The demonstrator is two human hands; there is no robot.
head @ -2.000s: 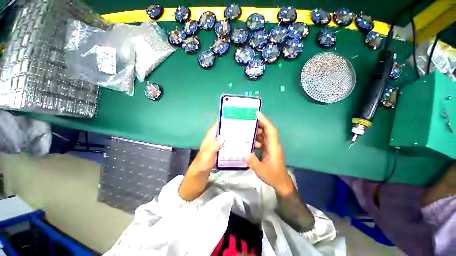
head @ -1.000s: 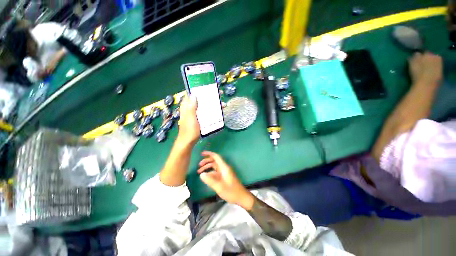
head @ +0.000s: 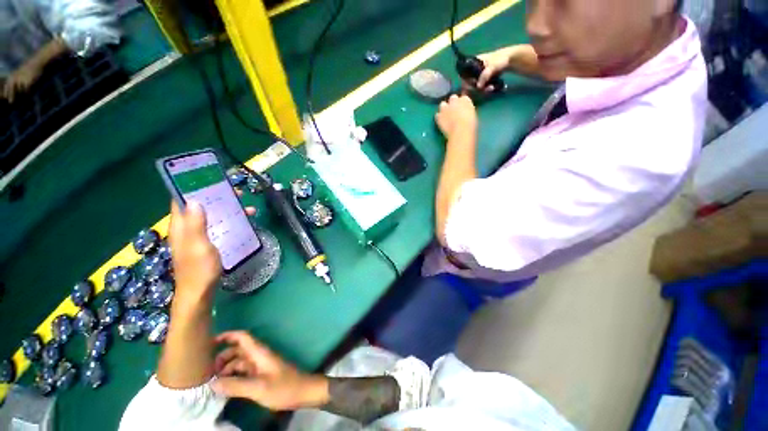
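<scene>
My left hand (head: 195,257) holds a smartphone (head: 216,210) upright above the bench, its lit screen white with a green band. My right hand (head: 257,370) is below it near the bench edge, fingers apart and partly curled, holding nothing visible. A round dish of tiny silver screws (head: 255,268) lies behind the phone, partly hidden by it. A black electric screwdriver (head: 295,226) lies on the green mat right of the dish, tip toward me. Many round circuit board units (head: 135,292) lie in a cluster at the left, some hidden by my left forearm.
A teal box (head: 360,192) stands right of the screwdriver, with a black flat rectangle (head: 396,149) and white crumpled bag (head: 335,130) beyond. A yellow post (head: 261,71) rises behind. A person in a pale pink smock (head: 581,160) works at the right with another dish (head: 429,83). Cables hang overhead.
The view has swung to the right, showing more of the neighbouring person. The phone went from both hands to my left hand alone; my right hand let go and stays low beside it.
</scene>
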